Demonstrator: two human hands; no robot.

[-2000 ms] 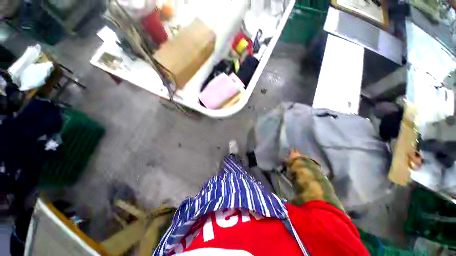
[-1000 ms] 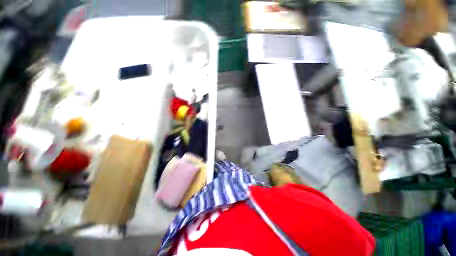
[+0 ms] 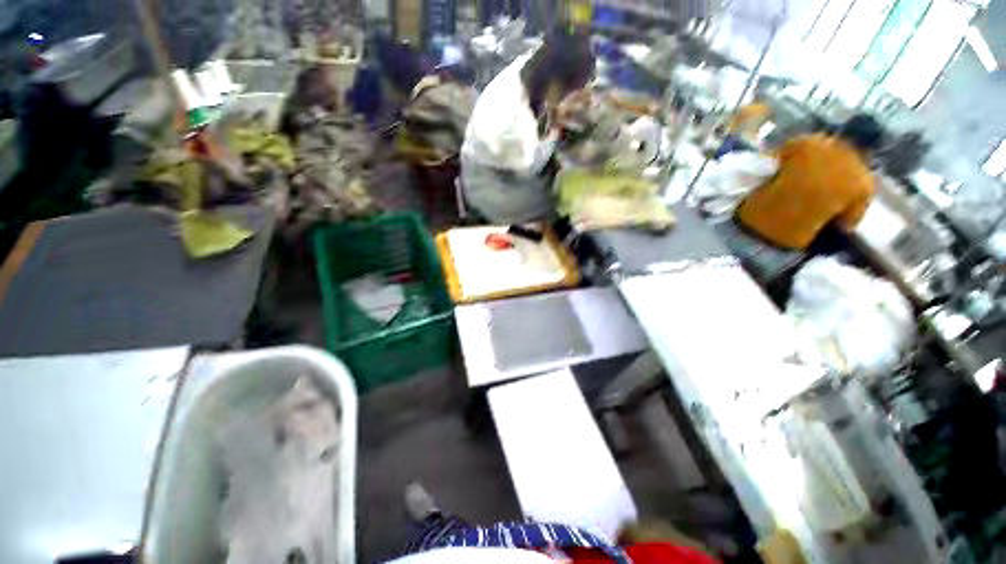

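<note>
No hand of mine shows in the frame now. Nearest in front of me, a white bench or board (image 3: 560,443) runs away from my lap. The striped apron (image 3: 518,535) shows at the bottom edge. To the left, a white plastic trough (image 3: 346,463) holds a pale cloth (image 3: 274,474). A dark flat object (image 3: 99,556), cut off by the bottom edge, lies on the white table; it looks like a smartphone.
A green crate (image 3: 381,358) with pale pieces stands on the floor ahead. Beyond the bench are a grey-topped stool (image 3: 535,331) and a yellow-edged tray (image 3: 507,270). A person in white (image 3: 502,138) and one in orange (image 3: 807,190) sit further off. A long white table (image 3: 717,364) runs at right.
The view has swung up and forward from my lap and the floor to the room. The grey cloth and my right forearm have left the picture. Two other people have come into view.
</note>
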